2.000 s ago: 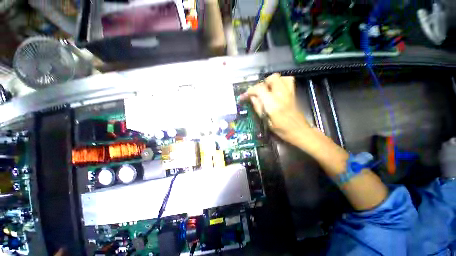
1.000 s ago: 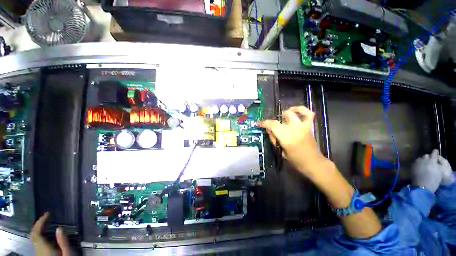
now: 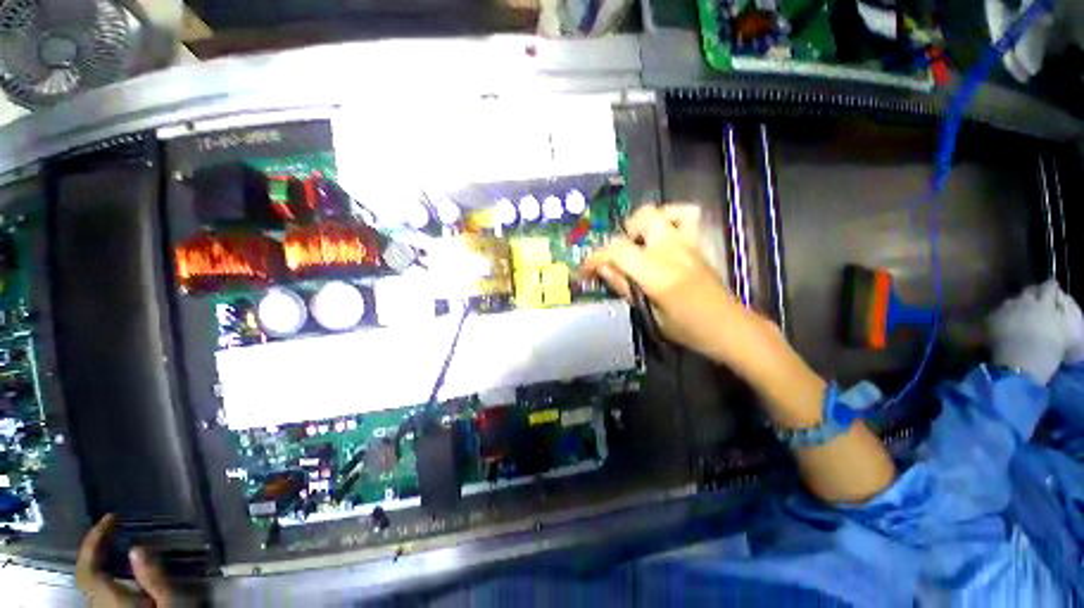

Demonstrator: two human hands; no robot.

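A green power board [image 3: 380,466] crowded with parts sits in a dark carrier [image 3: 190,475]. It has orange copper coils [image 3: 333,249], two large pale-topped capacitors, yellow blocks [image 3: 541,283] and long pale heatsinks [image 3: 428,362], one glaring white. My right hand [image 3: 672,279] is over the board's right edge, fingertips by the yellow blocks. It is closed around what looks like a thin dark pen-like tool [image 3: 649,323], mostly hidden by the hand. My left hand [image 3: 125,576] is at the bottom left, partly cut off, thumb and finger apart, at the conveyor's near edge, holding nothing visible.
A brush [image 3: 880,309] lies on the right conveyor section beyond two metal crossbars [image 3: 751,226]. A gloved person's hands [image 3: 1037,333] are at the right. A blue coiled cord [image 3: 945,154] runs to my wrist strap. Another board [image 3: 820,54] and a fan [image 3: 62,50] are behind the rail [image 3: 428,83].
The view has shifted, bringing the fan and rear board higher in the picture. My right fingertips have moved slightly left over the board, closer to the yellow blocks. My left hand remains at the near edge.
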